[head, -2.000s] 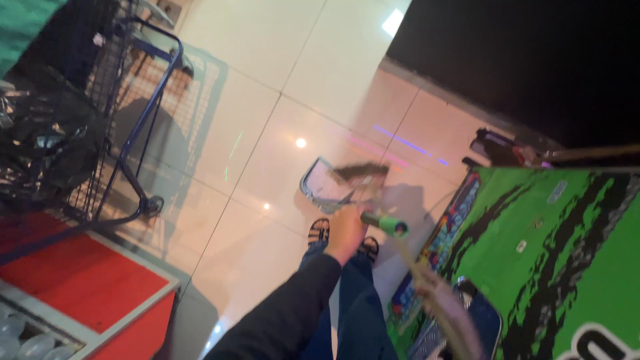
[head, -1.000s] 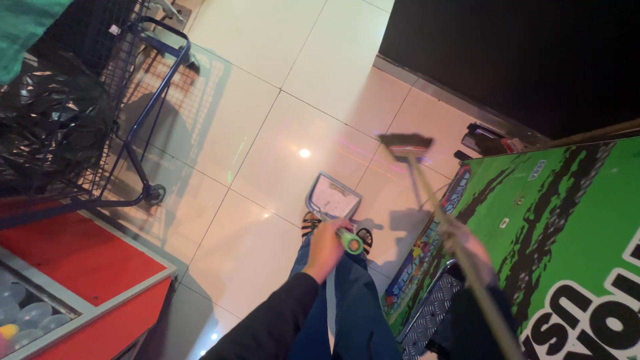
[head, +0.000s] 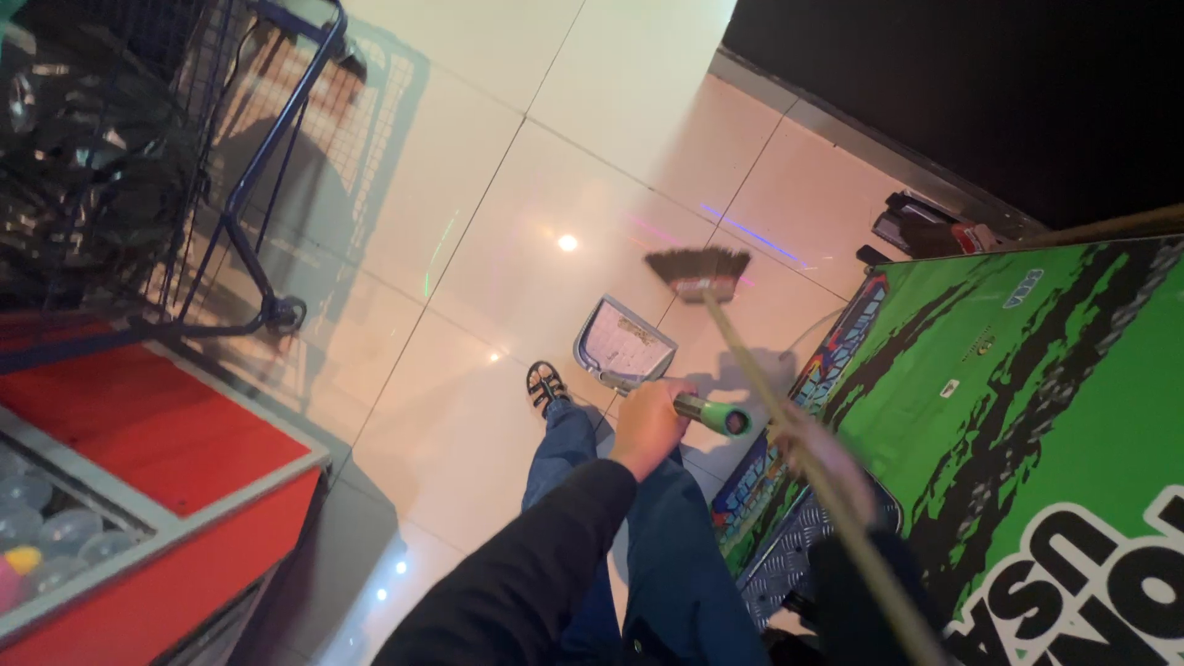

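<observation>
My left hand (head: 652, 427) is closed around the handle (head: 712, 413) of a long-handled dustpan, near its green end. The dustpan's pan (head: 627, 342) rests on the tiled floor by my sandalled foot, with some dark debris in it. My right hand (head: 828, 458), blurred, grips the wooden stick of a broom (head: 768, 393). The dark bristle head (head: 700, 268) is low over the floor, up and right of the pan and apart from it; whether the bristles touch the tiles I cannot tell.
A green arcade cabinet (head: 980, 370) with a metal tread plate (head: 800, 541) stands close on the right. At left are a blue wire cart (head: 242, 194) holding a black plastic bag (head: 83, 157), and a red machine (head: 213, 435) with clear balls. A dark wall (head: 943, 83) borders the upper right.
The broom head was farther right of the dustpan one second ago and is now nearer to it. One foot has stepped out to the left. Both hands keep their holds.
</observation>
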